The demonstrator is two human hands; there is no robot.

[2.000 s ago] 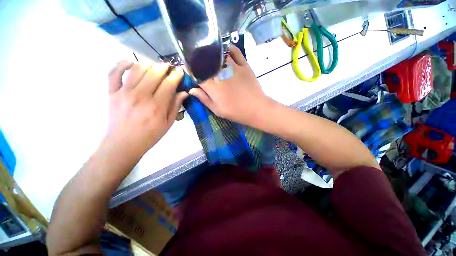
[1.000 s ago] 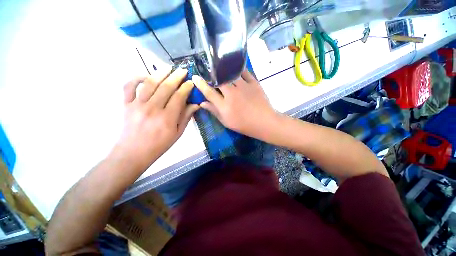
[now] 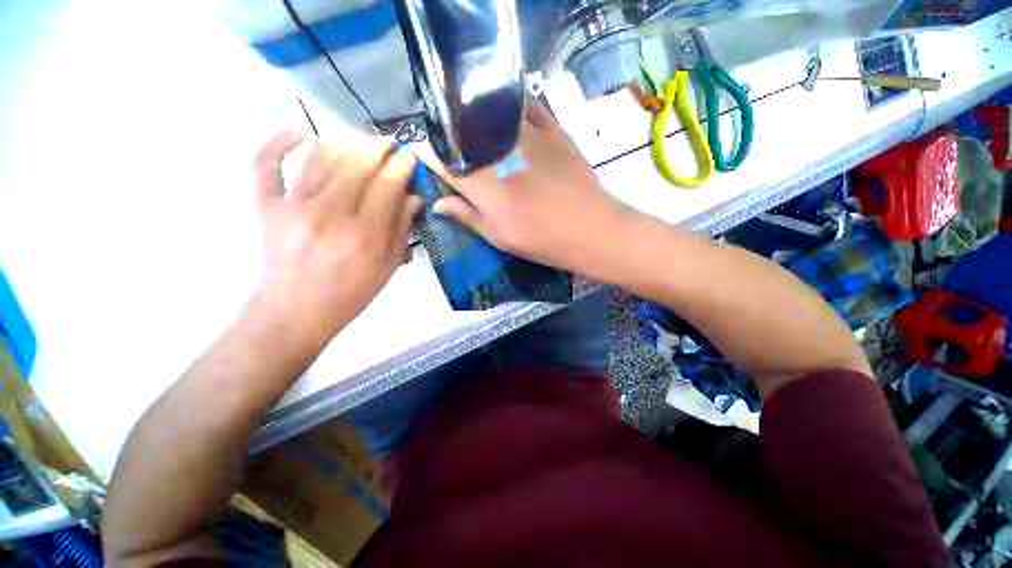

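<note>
A blue, black and olive plaid fabric piece [image 3: 472, 266] lies on the white machine table, running from the needle area down to the table's front edge. My left hand [image 3: 333, 216] lies on its upper left edge, fingertips together at the small metal presser foot area [image 3: 408, 133]. My right hand [image 3: 527, 194] lies on its upper right side, thumb on the cloth, fingers partly hidden behind the shiny machine head [image 3: 466, 83]. The needle itself is hidden by the machine head and fingers.
Shears with yellow [image 3: 679, 144] and green handles lie right of the needle, an orange-handled tool beside them. A wooden-handled tool [image 3: 904, 82] lies at far right. Below right are plaid cloth [image 3: 849, 272] and red plastic items [image 3: 908, 186]. A cardboard box [image 3: 316, 488] stands below the table.
The plaid piece has moved up towards the needle; its lower end now lies at the table's edge instead of hanging over it. Both hands shifted slightly, staying on the cloth.
</note>
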